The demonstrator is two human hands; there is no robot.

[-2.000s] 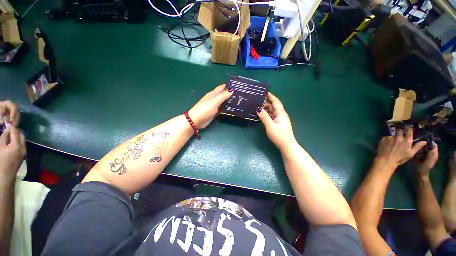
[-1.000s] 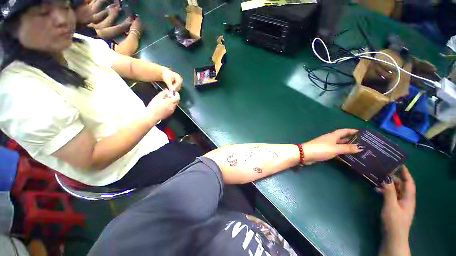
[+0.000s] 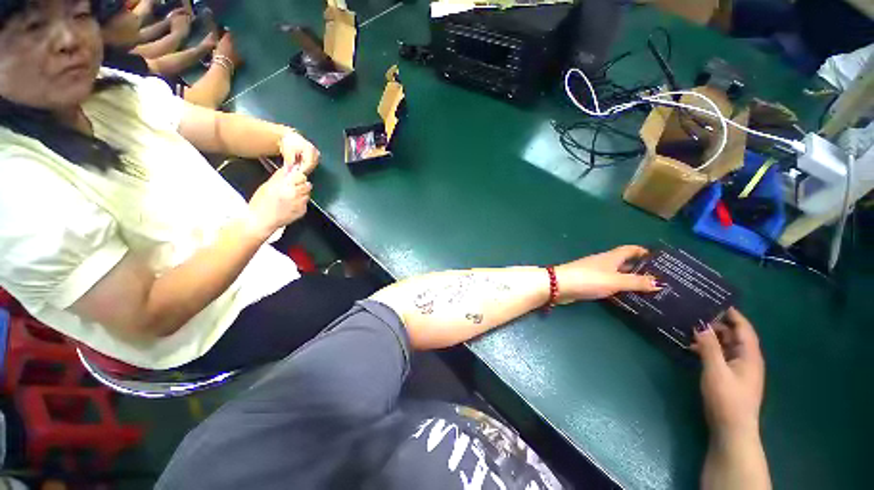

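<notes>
A black flat product box (image 3: pixel 676 292) with white print lines on its upper face is held above the green tabletop. My left hand (image 3: pixel 609 275) grips its left edge, with the thumb on the printed face. My right hand (image 3: pixel 730 362) holds its near right corner, with the thumb on the edge. The box looks closed. Its underside and the fingers beneath it are hidden.
A seated person (image 3: pixel 144 211) is at the left. Open black boxes (image 3: pixel 369 144) stand on the green table (image 3: pixel 460 182). Beyond my hands are a brown carton (image 3: pixel 661 177), a blue bin (image 3: pixel 711 222), cables and a power strip (image 3: pixel 822 170). A large black unit (image 3: pixel 503 53) is at the back.
The view has swung left, bringing the seated person into sight. Both hands keep hold of the box, which now shows a face with denser print lines.
</notes>
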